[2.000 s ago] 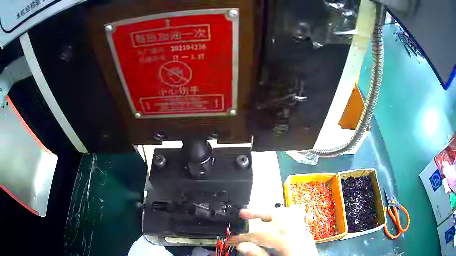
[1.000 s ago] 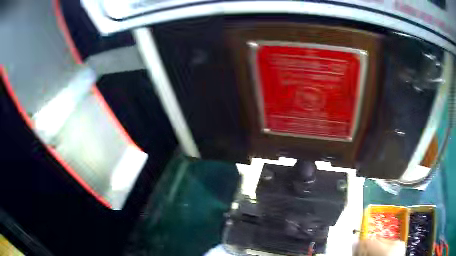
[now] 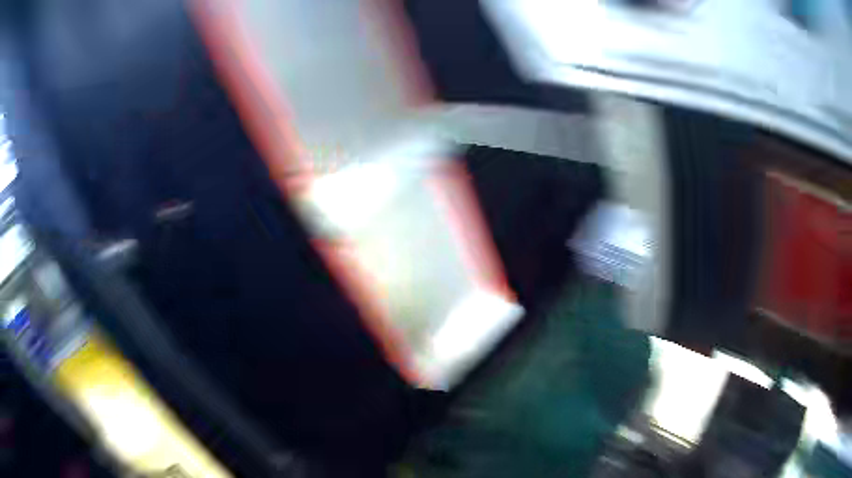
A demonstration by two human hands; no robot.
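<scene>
The view is strongly blurred. The black machine body (image 3: 705, 224) stands at the right, with part of its red plate (image 3: 815, 257) at the right edge. The dark block (image 3: 752, 420) shows at the lower right. A small pale blue-white shape (image 3: 612, 245) lies against the machine's left edge; it may be my gloved left hand, but its fingers and any hold cannot be made out. My right hand is not in view. The bins are out of the picture.
A pale panel with red edges (image 3: 392, 233) slants down through the middle. Dark green surface (image 3: 532, 401) lies below it. A blurred yellow object (image 3: 131, 406) is at the lower left. The machine's white top (image 3: 673, 70) spans the upper right.
The view has swung left, so the machine has shifted right in the picture. The bins and right hand have left the frame. The pale shape now shows beside the machine.
</scene>
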